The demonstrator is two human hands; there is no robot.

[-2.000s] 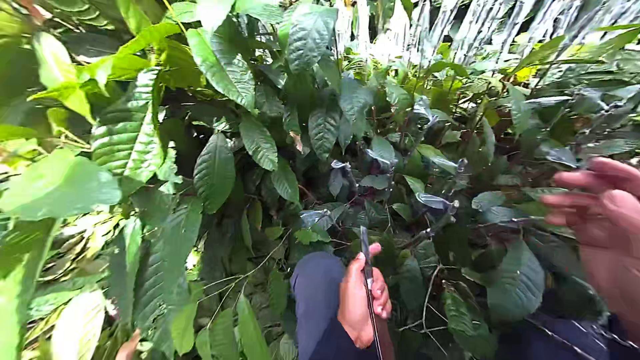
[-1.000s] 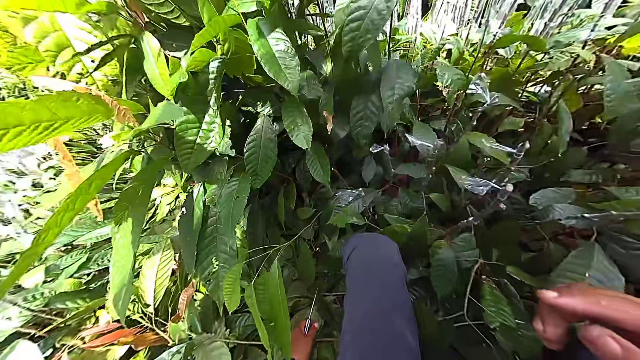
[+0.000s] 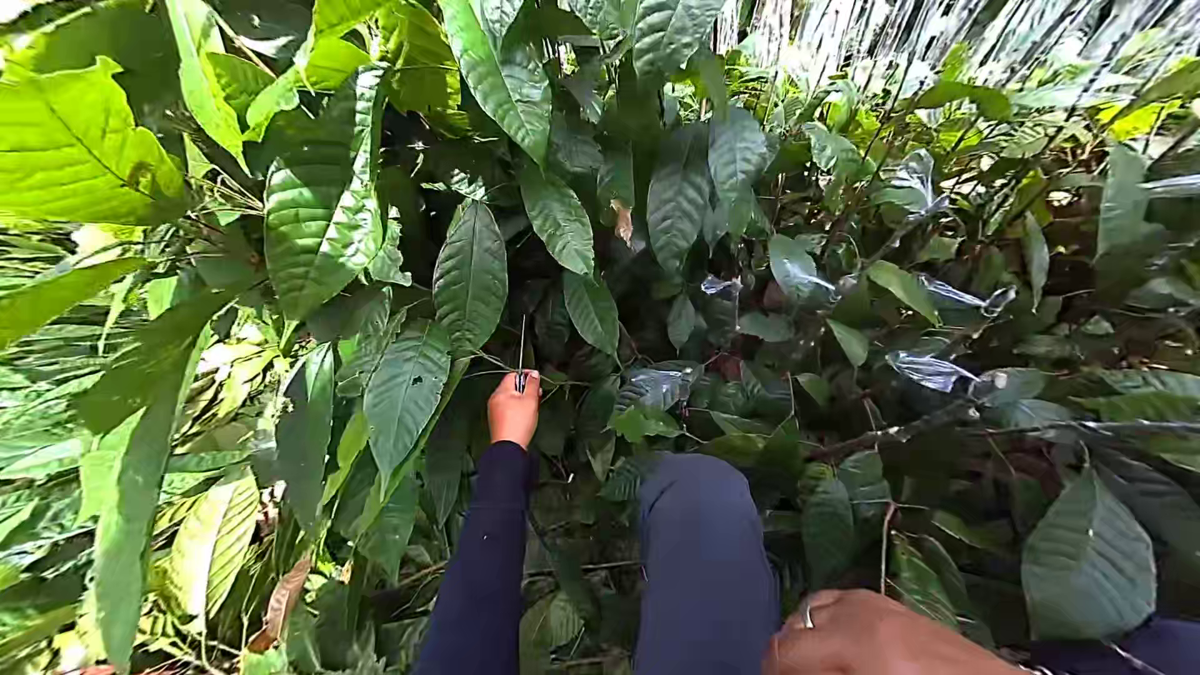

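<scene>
My left hand (image 3: 515,408), in a dark sleeve, is closed around a knife (image 3: 522,354) whose thin blade points up and is seen nearly edge-on. Thin stems and broad green leaves (image 3: 471,277) surround this hand. At the lower right, beside my raised knee (image 3: 705,553), is my right hand (image 3: 881,633), back up and wearing a ring. Its fingers are mostly hidden, so its grip does not show. Pieces of clear plastic film (image 3: 930,370) are wrapped on stems right of centre, with another film piece (image 3: 656,386) just above the knee.
A woody branch (image 3: 891,433) crosses the right side beyond my right hand. Large leaves (image 3: 323,202) hang close on the left, and a dry brown leaf (image 3: 284,600) lies low at the left. Dense foliage spreads on every side.
My left hand, low at the frame's bottom edge a second ago, now reaches up among the leaves with the knife. My right hand has moved down beside the knee.
</scene>
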